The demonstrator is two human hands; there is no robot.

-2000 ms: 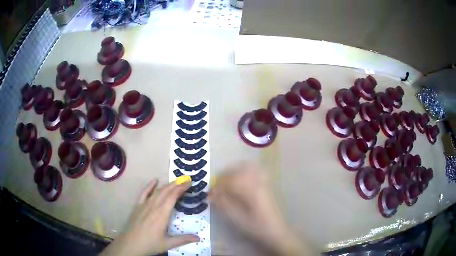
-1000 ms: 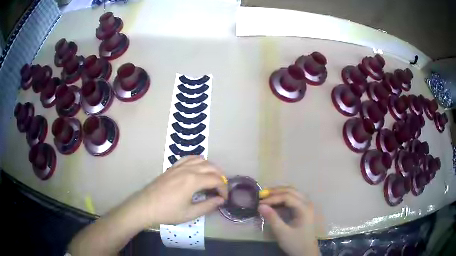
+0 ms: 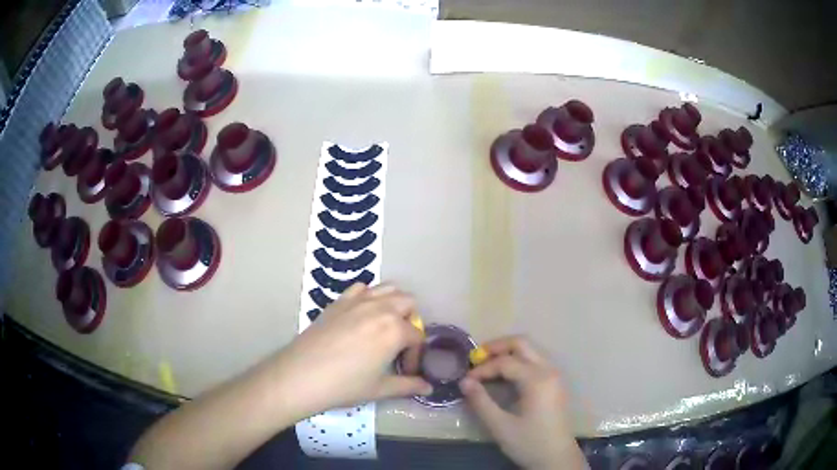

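Note:
A dark red flanged housing [image 3: 446,363] stands near the bench's front edge, its round opening facing up. My left hand [image 3: 362,344] is on its left side, thumb and fingertips at the flange. My right hand [image 3: 523,386] is on its right side, fingertips touching the rim. Both hands have a yellow band at a fingertip. A label sheet [image 3: 337,424] runs under my left hand, with a column of black arc labels [image 3: 345,220] above the hand and small dots below it. Whether a label is between my fingers is hidden.
Groups of dark red housings stand at the left [image 3: 181,183] and right [image 3: 679,248], with two more [image 3: 524,156] at centre right. A long white strip [image 3: 514,53] lies at the back by a brown panel [image 3: 642,32]. Silvery small parts [image 3: 804,165] are at the far right.
The nearest housing of the centre-right row has come between my hands at the front edge. My left hand has left the labels. Over the last second both hands have shifted only slightly around the housing.

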